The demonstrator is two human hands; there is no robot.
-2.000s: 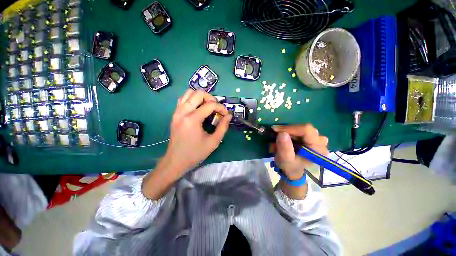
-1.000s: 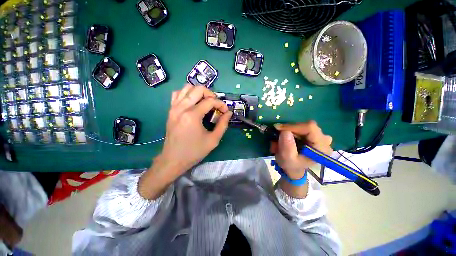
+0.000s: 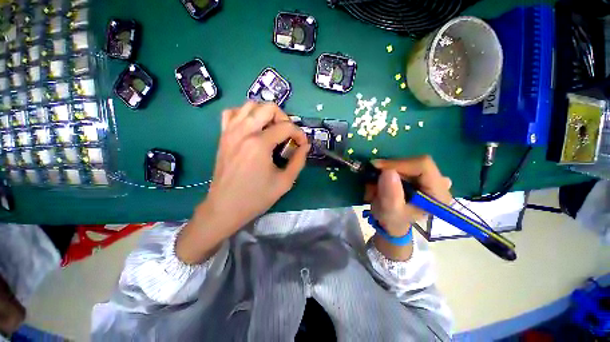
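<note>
A black housing (image 3: 319, 141) sits in a dark fixture (image 3: 338, 127) in front of me. My right hand (image 3: 400, 195) grips the blue soldering iron (image 3: 456, 219) like a pen, its metal tip pointing left at the housing. My left hand (image 3: 257, 157) is at the housing's left side, thumb and forefinger pinched at its edge; a small copper-coloured and black part (image 3: 287, 151) shows between the fingers. Thin solder wire (image 3: 164, 185) trails left from under my left hand. The contact point at the tip is too small to tell.
Several black housings (image 3: 294, 32) lie beyond my hands. A blister tray (image 3: 107, 133) is at left. Pale squares (image 3: 372, 117), a round tub (image 3: 416, 75), a blue station (image 3: 512, 100), a yellow sponge (image 3: 579, 130) and a black fan (image 3: 401, 12) are at right and far side.
The camera view has shifted slightly, so the bench things sit higher in the picture. Both hands stay at the housing in nearly the same pose.
</note>
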